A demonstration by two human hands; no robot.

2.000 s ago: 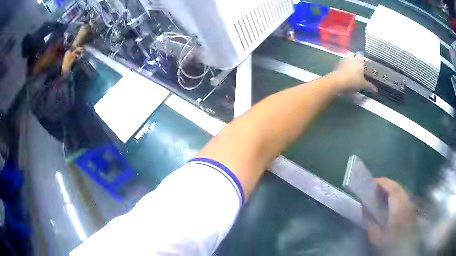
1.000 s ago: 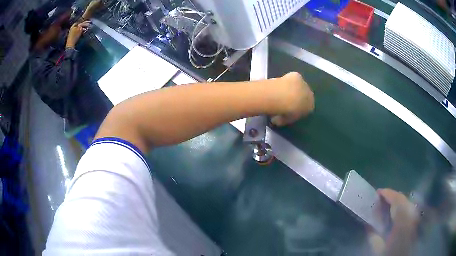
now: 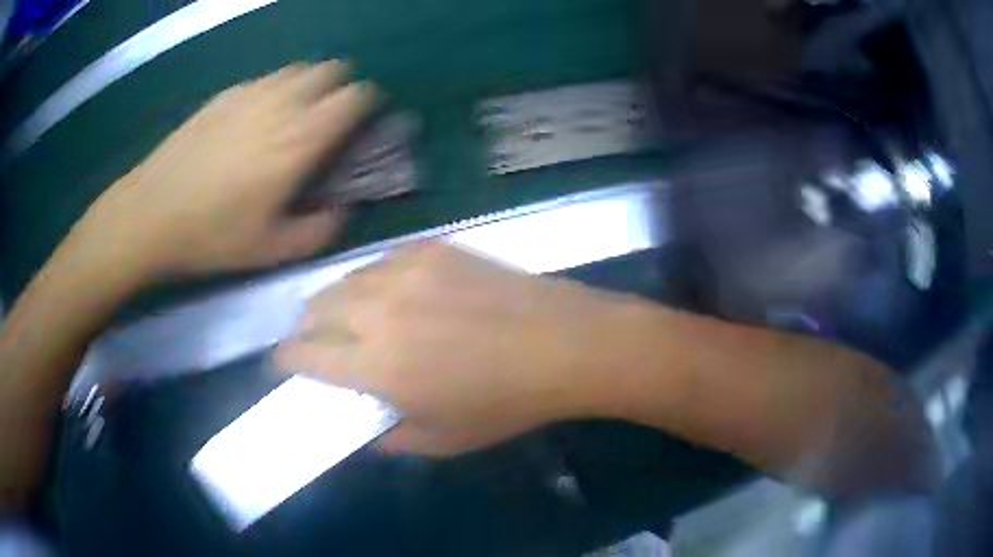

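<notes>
My left hand [image 3: 234, 174] holds a grey metal carrier fixture [image 3: 376, 163] at its right side, over the green mat; the image is blurred. My right hand [image 3: 436, 348] is lower and nearer the middle, with its fingers around the upper end of a shiny silver cover plate [image 3: 289, 446], which sticks out to the lower left. A second grey carrier fixture [image 3: 561, 125] lies flat on the mat to the right of the first. Its small details are too blurred to tell.
A silver metal strip [image 3: 185, 326] crosses the green mat [image 3: 436, 44] under my hands. A dark, shiny machine base [image 3: 762, 218] stands at the right. A blue bin [image 3: 33, 16] shows at the top left corner. Pale objects lie at the bottom edge.
The view has swung right to the machine side. My left hand has come back from the far stack and now holds a carrier fixture. My right hand still holds a plate, now nearer the middle.
</notes>
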